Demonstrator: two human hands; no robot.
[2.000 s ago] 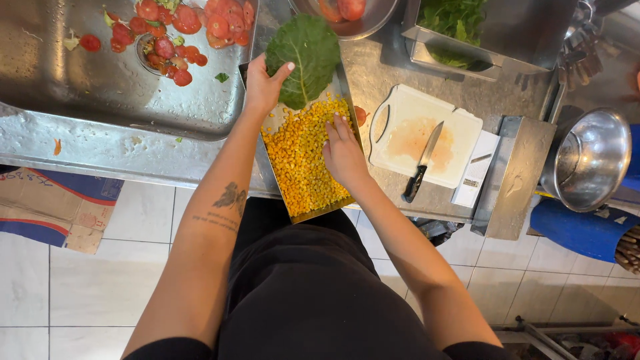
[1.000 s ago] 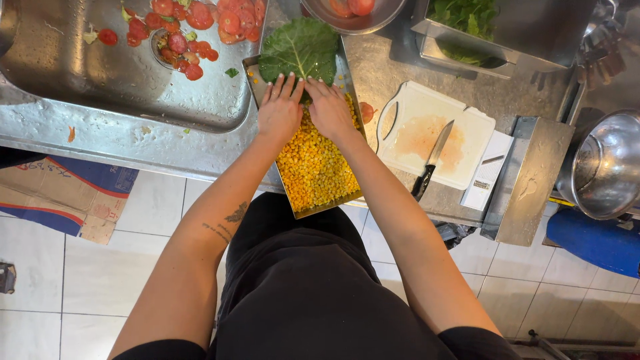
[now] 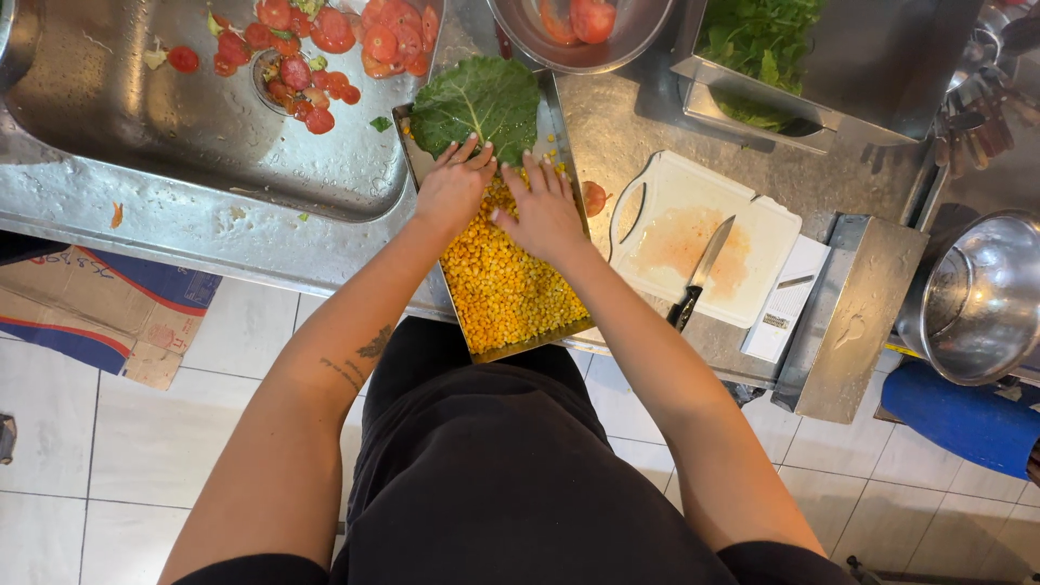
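A rectangular metal tray (image 3: pixel 477 357) holds yellow corn kernels (image 3: pixel 504 284) across its near and middle part. One broad green leaf (image 3: pixel 479 101) lies flat at the tray's far end. My left hand (image 3: pixel 459 183) rests with its fingertips on the leaf's near edge, palm down, gripping nothing. Palm down over the kernels, my right hand (image 3: pixel 543 207) has its fingers spread, close to the leaf's lower right edge; whether it presses on the kernels cannot be told.
Left of the tray, a steel sink (image 3: pixel 203 154) holds sliced tomatoes (image 3: pixel 333 32). A bowl (image 3: pixel 601 61) with tomatoes stands beyond. To the right are a white cutting board (image 3: pixel 751 280) with a knife (image 3: pixel 707 264), a white slicer (image 3: pixel 786 296) and a container of leafy greens (image 3: pixel 764 41).
Two seconds ago my left hand held the leaf above the tray's far end; now the leaf lies flat there. My right hand has shifted slightly back from the leaf since one second ago.
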